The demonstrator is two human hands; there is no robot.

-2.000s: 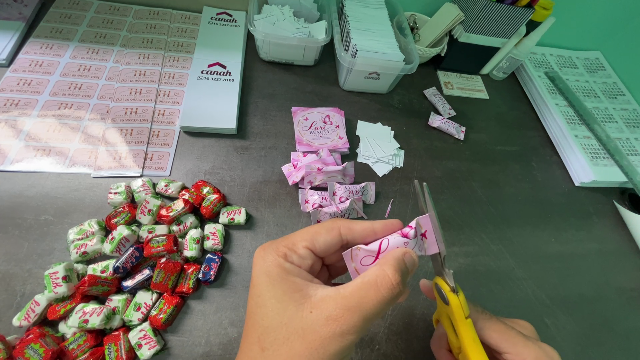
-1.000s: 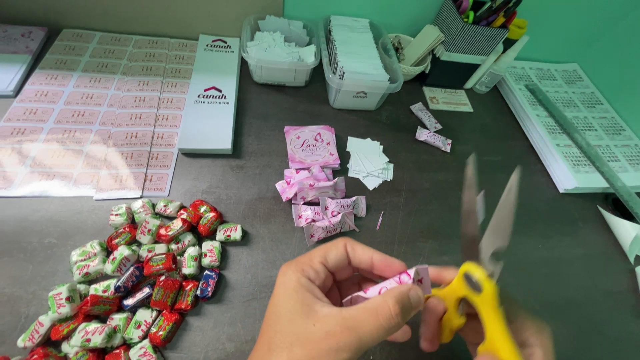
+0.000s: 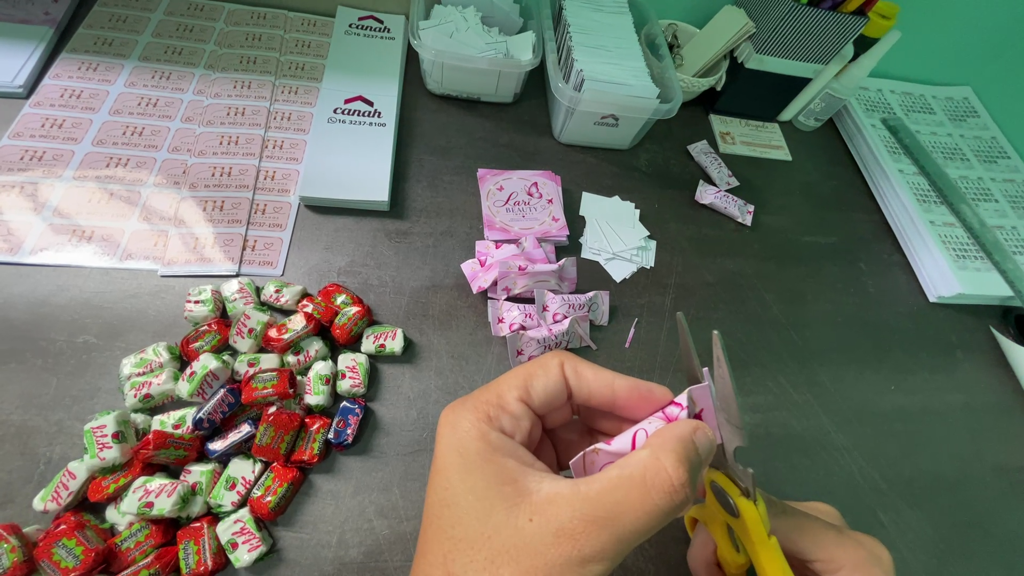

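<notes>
My left hand pinches a pink printed candy wrapper between thumb and fingers. Scissors with yellow handles are in my right hand, at the lower right. Their blades stand a little apart, around the wrapper's right end. Beyond my left hand lie several pink wrapped candies below a stack of pink square papers. Small white paper pieces lie to the right of that stack. A thin pink sliver rests on the dark table. Red, white-green and blue wrapped candies form a pile at left.
Sticker sheets and a white pad lie at the back left. Two clear plastic tubs hold papers. Two more pink candies sit right of centre. A pen holder, a glue bottle and stacked calendar sheets occupy the back right.
The scissors, one second ago held wide apart away from the wrapper, are now at its right end with the blades closer together. My left hand still holds the wrapper.
</notes>
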